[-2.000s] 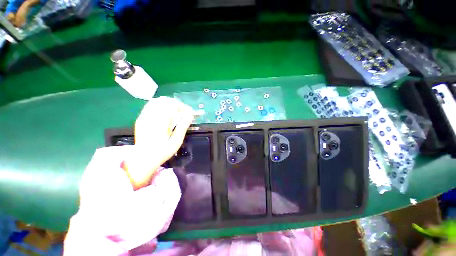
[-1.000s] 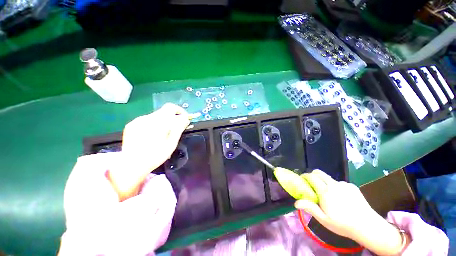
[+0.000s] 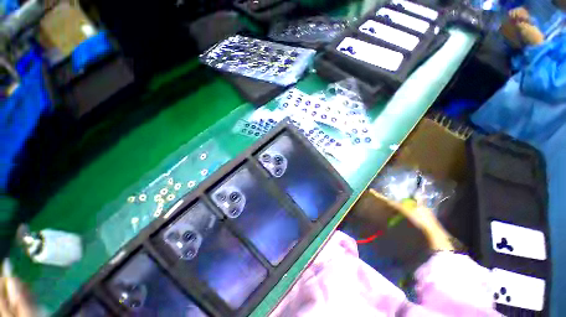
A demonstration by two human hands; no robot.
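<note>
The black foam tray (image 3: 241, 162) lies diagonally on the green mat, with dark glossy phone backs (image 3: 260, 217) in its slots, camera bumps toward the back. My right hand (image 3: 428, 221) is blurred, low over the open cardboard box at the right of the bench. It holds the yellow-green tool (image 3: 406, 207), with a red cord beside it. My left hand (image 3: 13, 296) is cut off by the lower left edge, blurred; its fingers cannot be made out. Pale rings (image 3: 166, 193) lie on a clear sheet (image 3: 118, 223) behind the tray.
Lens sticker sheets (image 3: 323, 111) lie behind the tray. A blister tray (image 3: 257, 59) and white phone backs (image 3: 372, 54) stand farther back. A white pump bottle (image 3: 59, 246) stands at left. The cardboard box (image 3: 434, 145) holds crumpled plastic. A person in blue is at upper right.
The view has swung right and tilted. My right hand has moved with the tool from the phone cameras to over the box. My left hand is now mostly out of the picture.
</note>
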